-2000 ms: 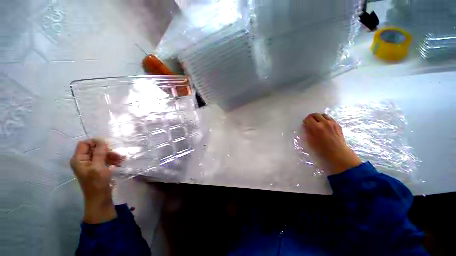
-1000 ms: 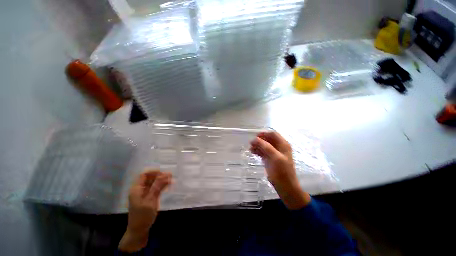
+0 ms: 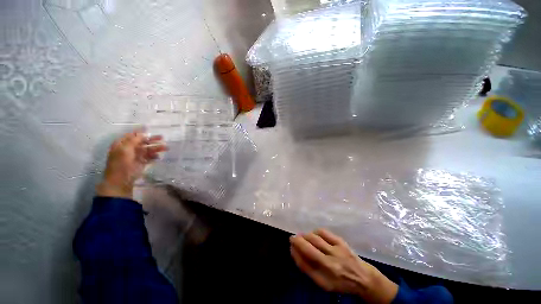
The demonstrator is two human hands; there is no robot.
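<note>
A clear compartment tray with a pocket grid (image 3: pixel 193 127) shows at the left end of the bench; glare and blur hide whether it is loose or the top of a stack. My left hand (image 3: pixel 127 159) is at its left edge, blurred, with fingers partly bent; I cannot tell whether it grips the tray. My right hand (image 3: pixel 332 261) is at the bench's front edge, palm down, fingers curled together, with nothing visible in it. Clear plastic bags (image 3: pixel 448 219) lie wrinkled and shiny on the bench to the right of my right hand.
Large pale tray stacks (image 3: pixel 415 77) stand at the back of the bench (image 3: pixel 332 160). An orange bottle-like cylinder (image 3: pixel 234 83) and a dark piece (image 3: pixel 267 115) are left of them. A yellow tape roll (image 3: pixel 501 116) lies at the right.
The camera view has shifted. My hands have moved apart from the tray between them: my left hand to the left, my right hand down to the front edge. That tray no longer shows mid-bench.
</note>
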